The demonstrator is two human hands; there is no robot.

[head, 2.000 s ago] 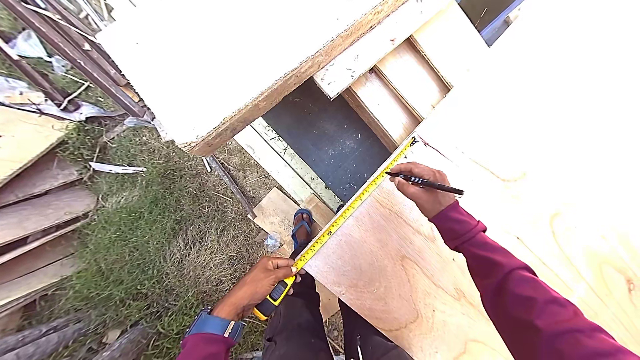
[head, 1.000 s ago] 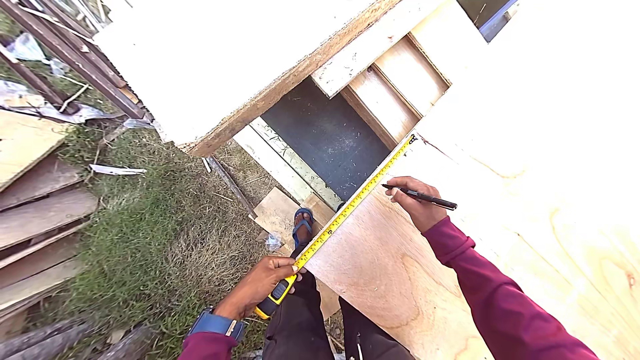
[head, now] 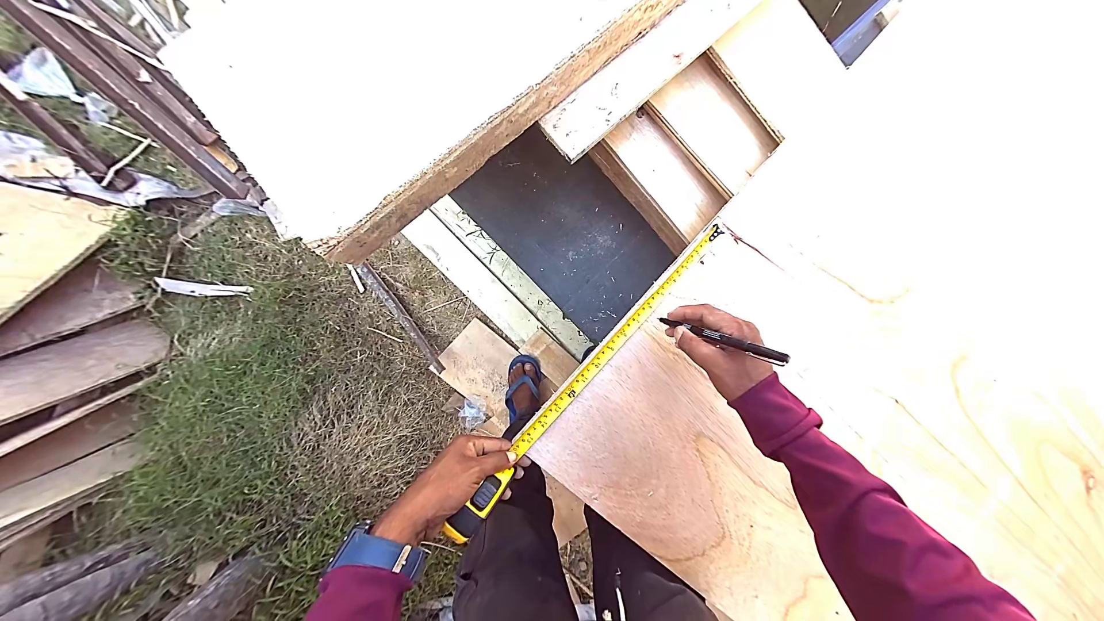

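My left hand grips the black and yellow case of a tape measure, with the thumb on the blade at the sheet's near corner. The yellow blade lies extended along the edge of a plywood sheet, its hooked end up by a red mark on the wood. In my right hand is a black marker pen. Its tip points left, close to the blade's right side; whether it touches the wood I cannot tell.
A thick pale board spans the upper left. Beyond the blade, a dark panel lies beside wooden strips. Grass, stacked plywood pieces and round poles are at the left. My sandalled foot stands below the sheet's edge.
Between the earliest frame and the one after it, my right hand and the pen have shifted slightly up and left. My left hand still holds the tape measure in the same place.
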